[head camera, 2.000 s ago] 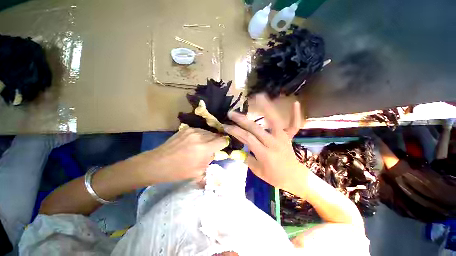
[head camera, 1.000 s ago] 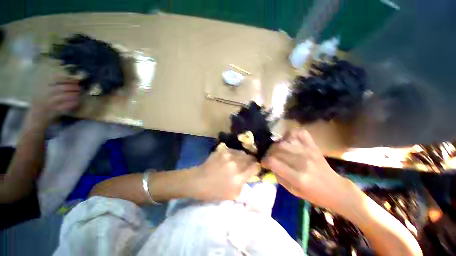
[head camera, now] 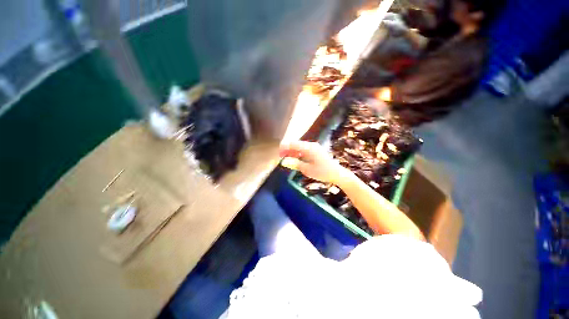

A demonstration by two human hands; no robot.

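Observation:
My right hand (head camera: 307, 161) is at the table's edge, beside the near left corner of the green crate. A yellow finger cot shows on it. The hand is blurred, and I cannot tell whether it holds anything. My left hand is not in view, nor is the feathered body that both hands held earlier. The green crate (head camera: 340, 218) is heaped with dark feather-like pieces (head camera: 368, 146), some glinting copper. A second black feathered body (head camera: 215, 134) rests on the table.
The cardboard-covered table (head camera: 168, 243) carries a white glue dish (head camera: 121, 218), thin sticks (head camera: 113, 180) and white bottles (head camera: 162, 124). A warm-lit tray (head camera: 302, 112) lies beyond. A person in dark clothing (head camera: 437, 81) is at upper right. A brown carton (head camera: 437, 218) stands beside the crate.
The view has swung right towards the crate. My right hand has left the held feathered body and moved to the crate's near side. My left hand and that body have gone out of view.

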